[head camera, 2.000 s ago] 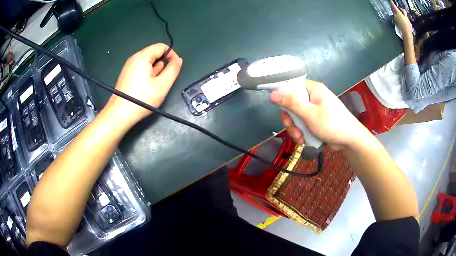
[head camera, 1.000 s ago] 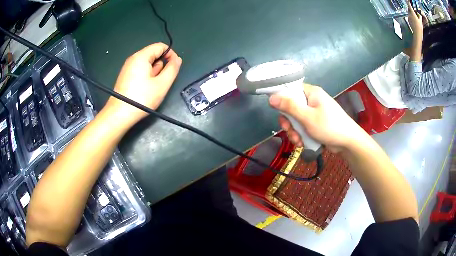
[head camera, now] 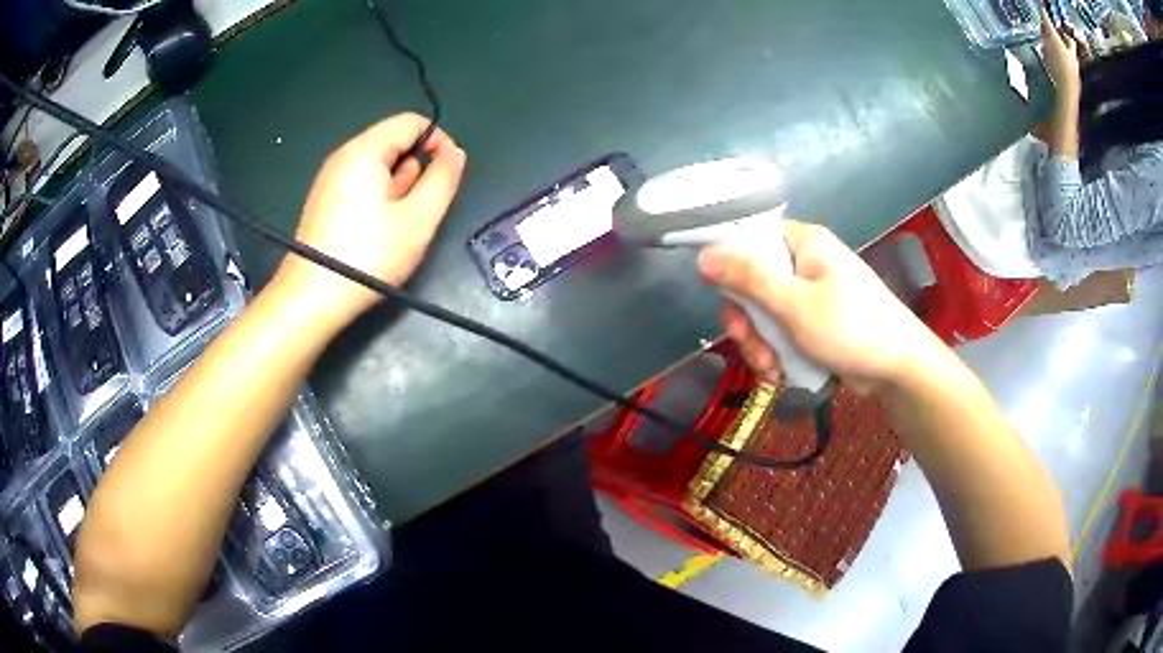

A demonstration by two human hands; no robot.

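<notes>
A black mobile phone [head camera: 554, 227] with a large white label lies flat on the green mat, untouched by my hands. My right hand [head camera: 793, 306] is closed around the grip of a white-grey barcode scanner [head camera: 708, 202]. The scanner head covers or hovers by the phone's right end, and a reddish glow shows beside it. My left hand [head camera: 387, 191] rests on the mat left of the phone, its fingers pinched on the end of a thin black USB data cable [head camera: 415, 61]. The cable's plug is hidden in the fingers.
A clear blister tray [head camera: 344, 510] of phones lies at the left under my forearm. The black scanner cord [head camera: 510, 342] crosses above the bench. A red stool [head camera: 638, 459] with a woven cover [head camera: 810, 491] stands below the bench edge. Another person [head camera: 1097, 204] sits at the right.
The scanner has shifted slightly about the phone's right end, and the reddish glow there has appeared and changed. My left hand has stayed nearly still. The other person's hand has moved.
</notes>
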